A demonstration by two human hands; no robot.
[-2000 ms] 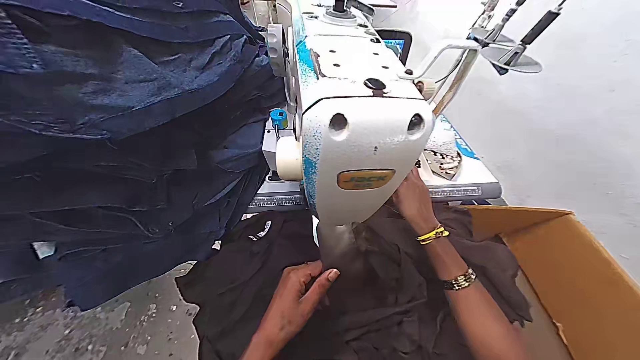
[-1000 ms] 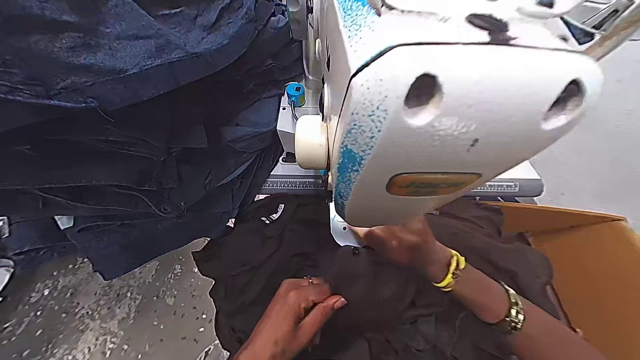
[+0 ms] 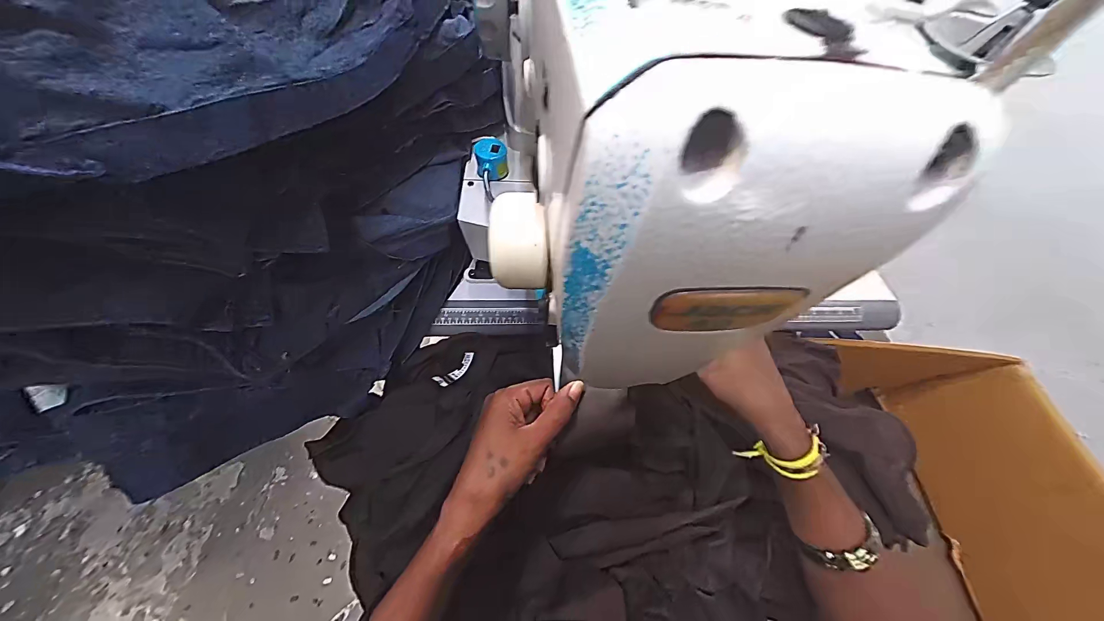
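A white industrial sewing machine [image 3: 742, 224] with worn blue patches fills the upper right of the head view. Below it spreads a black garment [image 3: 655, 526] with a small white label [image 3: 454, 369] at its left. My left hand [image 3: 522, 427] is pinched at thumb and forefinger beside the lower left edge of the machine head, by a thin light strip; the pinch seems to be on black fabric. The machine head covers the fingers of my right hand [image 3: 746, 379], whose wrist bears a yellow band and a dark bracelet, so its hold cannot be told.
Dark blue garments [image 3: 216, 259] hang in a big pile on the left. An open cardboard box [image 3: 992, 457] stands at the right. A cream knob [image 3: 519, 241] and a ruler-marked edge [image 3: 492, 317] lie left of the machine head. Speckled floor [image 3: 190, 535] shows at lower left.
My left hand has moved up to the machine head's lower edge since one second ago. My right hand's fingers have gone behind the head. The view has come closer to the machine.
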